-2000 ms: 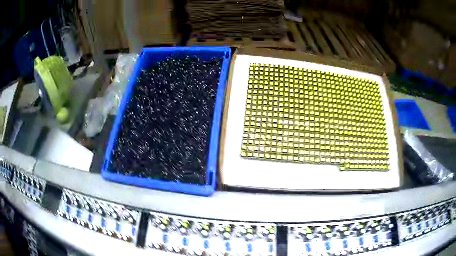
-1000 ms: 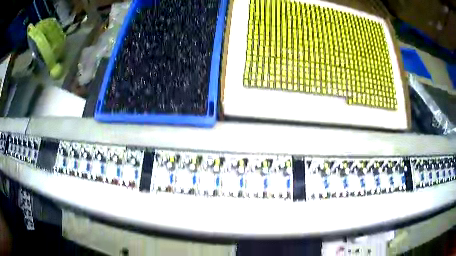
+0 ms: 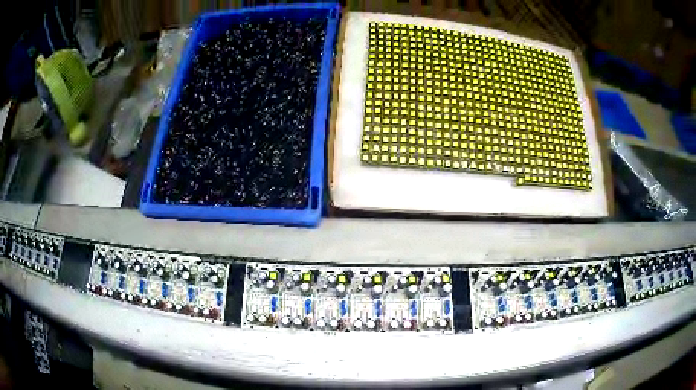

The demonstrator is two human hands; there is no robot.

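A circuit board panel point(image 3: 347, 298) lies in the conveyor line point(image 3: 458, 242) in front of me, with yellow blocks, blue parts and round-topped parts on it. More panels lie to its left point(image 3: 156, 282) and right point(image 3: 543, 292), with dark gaps between. Behind the line, a blue bin point(image 3: 231, 214) is full of small black parts with shiny leads. To its right, a white board point(image 3: 458, 199) in a brown carton bears yellow transformers point(image 3: 477, 103) in neat rows; the front row is only partly filled, at its right end. Neither of my hands is in view.
A yellow-green object with mesh point(image 3: 67, 87) stands at the far left, near crinkled clear plastic point(image 3: 133, 122). A shiny plastic bag point(image 3: 649, 179) lies right of the carton, with a blue piece point(image 3: 617, 113) behind it. A pale ledge point(image 3: 305, 354) runs along the front.
The view tipped down, then partly back up, so the line now sits higher in the picture than two seconds ago. The image is sharper. Nothing was visibly taken or placed.
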